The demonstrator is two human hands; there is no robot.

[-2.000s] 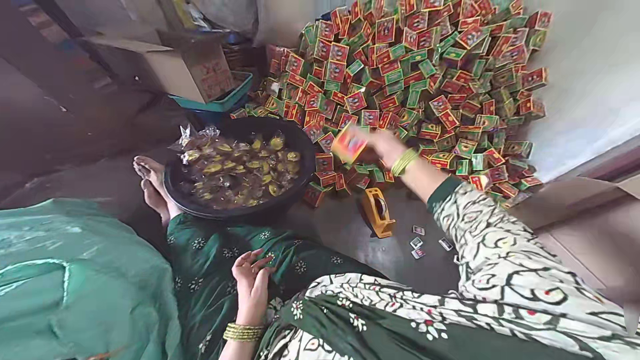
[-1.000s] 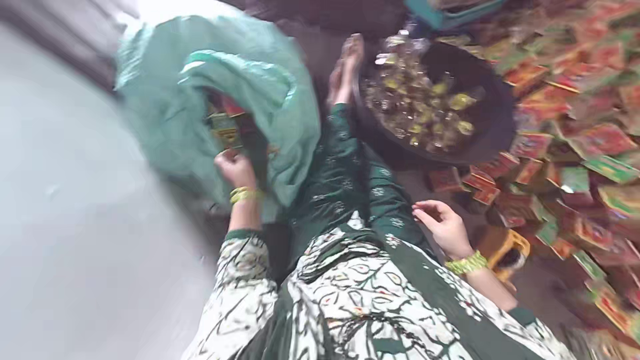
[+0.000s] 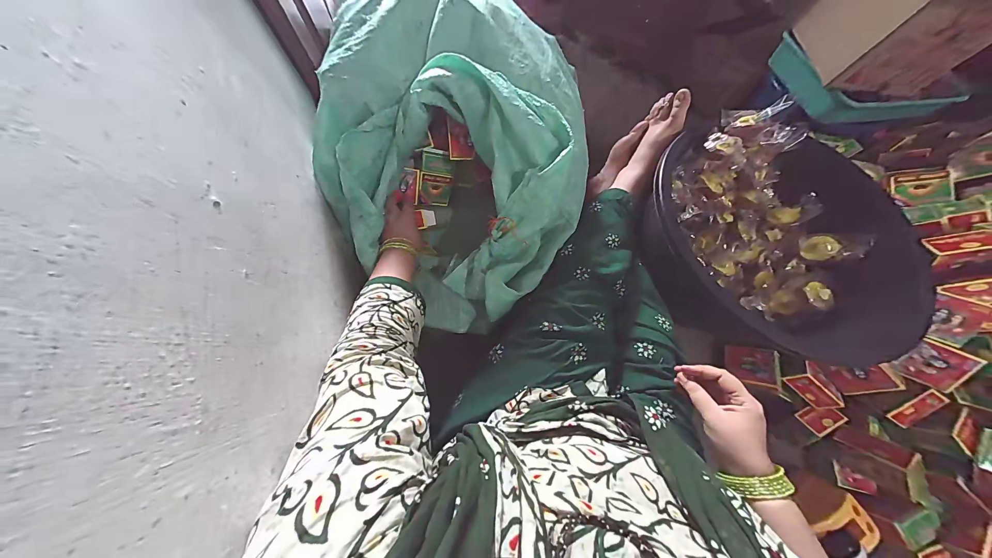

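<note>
My left hand (image 3: 401, 217) reaches into the mouth of a green woven sack (image 3: 542, 155), with its fingers beside small printed boxes (image 3: 435, 188). The fingertips are partly hidden, so whether they grip a box cannot be told. Over my lap is my right hand (image 3: 732, 422), loosely curled, thumb and forefinger close together, with nothing visible in it. To its upper right stands a dark round tub (image 3: 876, 310) holding clear-wrapped pieces with yellow parts (image 3: 763, 232). Red and green printed boxes (image 3: 942, 363) lie scattered on the floor at the right.
A rough pale wall (image 3: 170, 271) runs along the left. At the upper right, a cardboard box (image 3: 860, 35) stands in a teal crate (image 3: 821, 97). A yellow object (image 3: 852, 523), perhaps a tape dispenser, lies near my right wrist. My bare feet (image 3: 655, 136) are between sack and tub.
The view has swung far left. My left hand has gone from my lap to inside the sack. My right hand, seen earlier with a printed box over the pile, is now over my lap without it.
</note>
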